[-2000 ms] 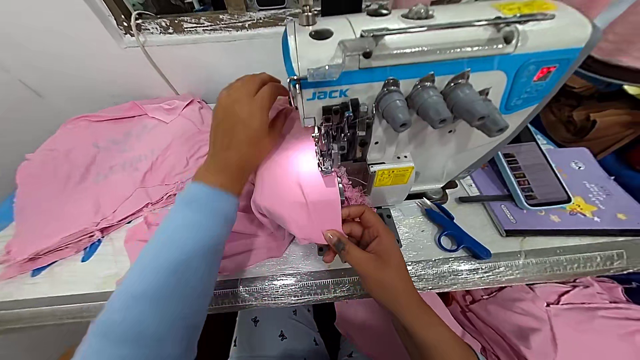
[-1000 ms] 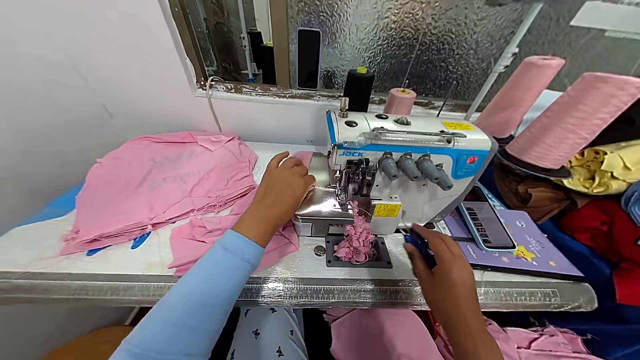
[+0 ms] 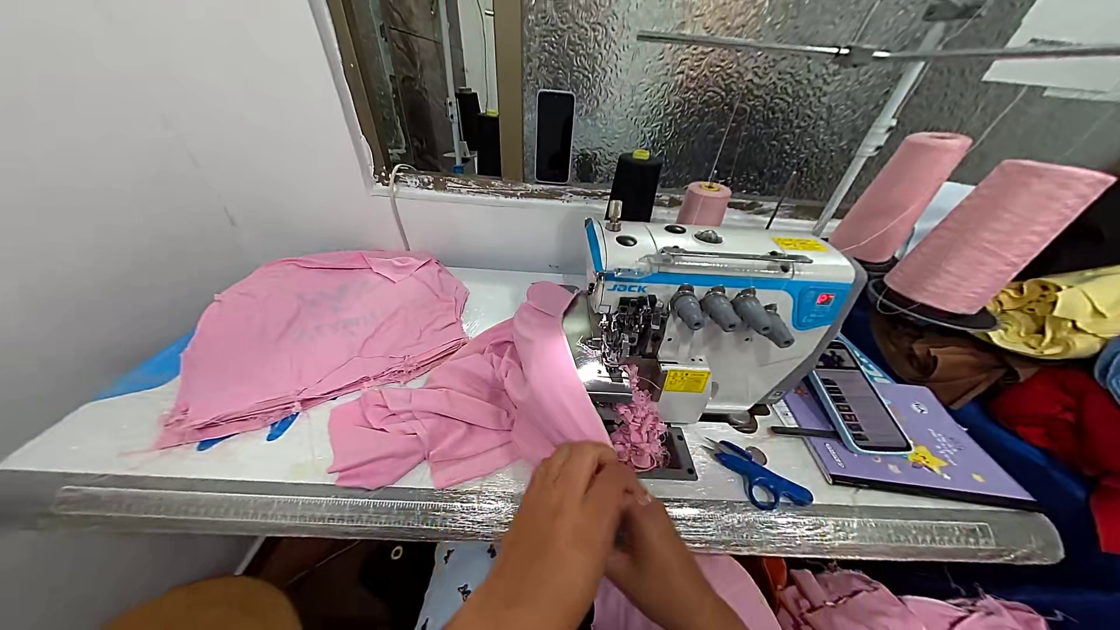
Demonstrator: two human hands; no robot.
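Observation:
At the front edge of the table, my left hand and my right hand meet at the near end of a pink knit fabric piece. My left hand's fingers are closed on the fabric; my right hand is partly behind them, and its grip is hidden. The fabric runs up past the left side of a Jack overlock sewing machine. Pink trimmings hang below the needle area. Blue-handled thread snips lie to the right of my hands.
A stack of pink cut pieces lies at the left. On the right, a phone rests on a purple notebook, near large pink thread cones. A clear ruler strip runs along the table edge. More pink fabric lies below.
My right hand has left the blue snips, which now lie on the table, and has come beside my left hand. My left hand has moved from the machine's left side toward the front edge.

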